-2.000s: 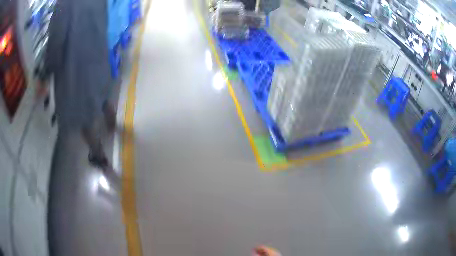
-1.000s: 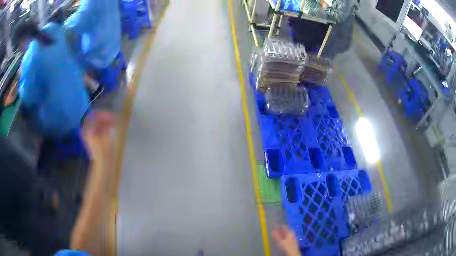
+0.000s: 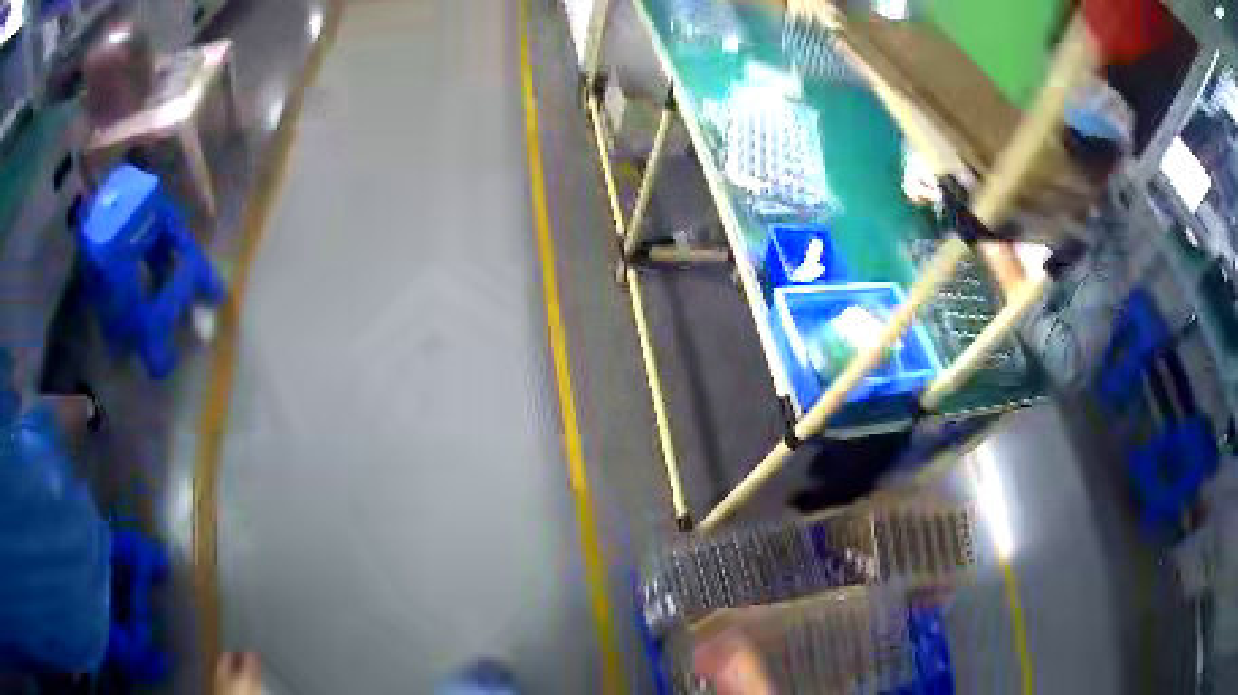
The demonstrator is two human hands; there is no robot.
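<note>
My left hand (image 3: pixel 238 672) shows only as blurred fingertips at the bottom edge, over the yellow line on the left. My right hand (image 3: pixel 730 660) is blurred and cut off by the bottom edge, in front of a brown cardboard stack. Nothing can be made out in either hand. Nearest in front stand clear trays (image 3: pixel 726 570) and brown cardboard (image 3: pixel 815 627) on a blue pallet (image 3: pixel 930 652). Whether my right hand touches the stack cannot be told.
A grey aisle (image 3: pixel 394 353) runs between yellow lines. At right stands a green-topped bench (image 3: pixel 869 163) with a pale tube frame, a clear tray (image 3: pixel 774 147) and blue bins (image 3: pixel 849 340). At left are a blue stool (image 3: pixel 136 231) and a person in blue (image 3: pixel 48 543).
The view has moved forward along the aisle; the bench has come close and the pallet stack is now at the bottom. My left hand has dropped from mid-left to the bottom edge.
</note>
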